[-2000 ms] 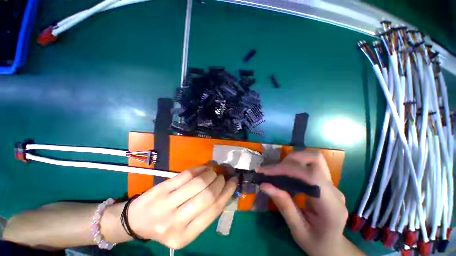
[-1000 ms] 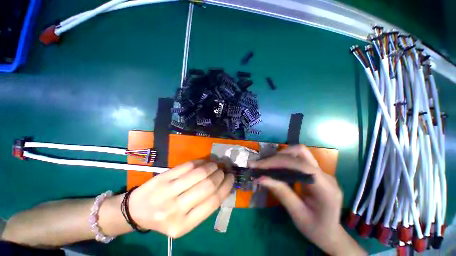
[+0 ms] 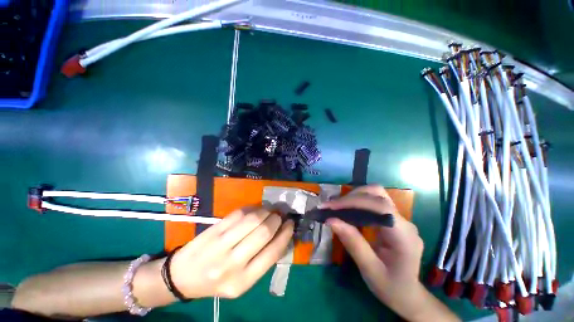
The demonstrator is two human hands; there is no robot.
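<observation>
A white two-leg cable harness (image 3: 119,214) lies at the left, its red-and-black connector (image 3: 36,199) at the far left. Its upper leg ends in coloured wires at a small housing (image 3: 192,204) on the orange board (image 3: 236,192). The lower leg runs under my left hand (image 3: 230,255), whose fingertips pinch its end at the small dark fixture (image 3: 304,226) mid-board; the wire ends are hidden by my fingers. My right hand (image 3: 384,248) holds a dark thick-handled tool (image 3: 359,218) with its tip at the fixture, close to my left fingertips.
A heap of black housings (image 3: 267,141) lies behind the board, with two loose ones beyond it. A large white harness bundle (image 3: 478,182) lies at right. A blue tray (image 3: 47,63) is at upper left, near another harness (image 3: 145,34). A metal rail (image 3: 352,28) runs behind.
The whole view has shifted slightly. Both hands stay at the fixture; the tool in my right hand has changed angle a little.
</observation>
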